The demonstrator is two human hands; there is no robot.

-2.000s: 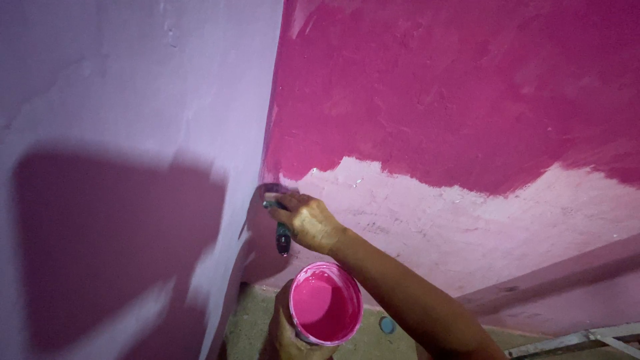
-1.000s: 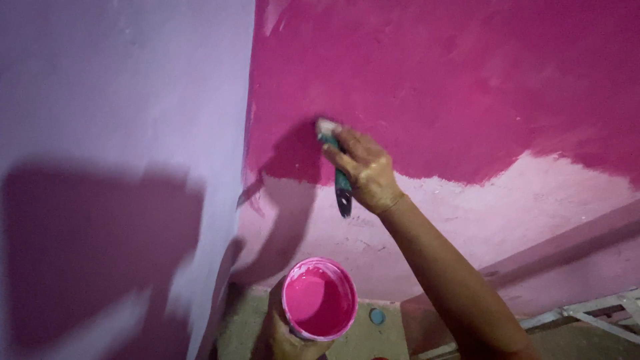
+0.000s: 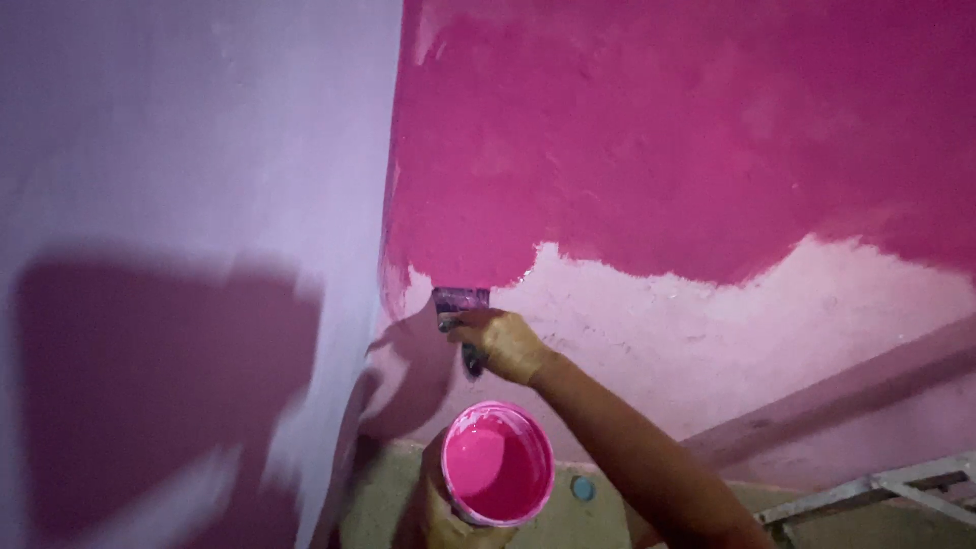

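My right hand (image 3: 507, 343) grips the dark handle of a flat paintbrush (image 3: 462, 299). Its bristles lie against the wall at the lower edge of the deep pink paint (image 3: 488, 191), near the corner with the lilac wall (image 3: 206, 137). Paler pink wall (image 3: 648, 343) shows below the deep pink. Under the brush, my left hand (image 3: 457, 526) holds a round tub of bright pink paint (image 3: 498, 463), its rim smeared with paint. The tub hides part of that hand.
A metal frame, perhaps a ladder (image 3: 862, 488), stands at the lower right. The floor (image 3: 381, 496) shows at the bottom, with a small round blue thing (image 3: 583, 488) on it. Dark shadows fall across the lilac wall.
One second ago the brush was higher, over the deep pink area; my right hand has since brought it down to the paint's lower edge. Deep pink now covers more of the wall near the corner.
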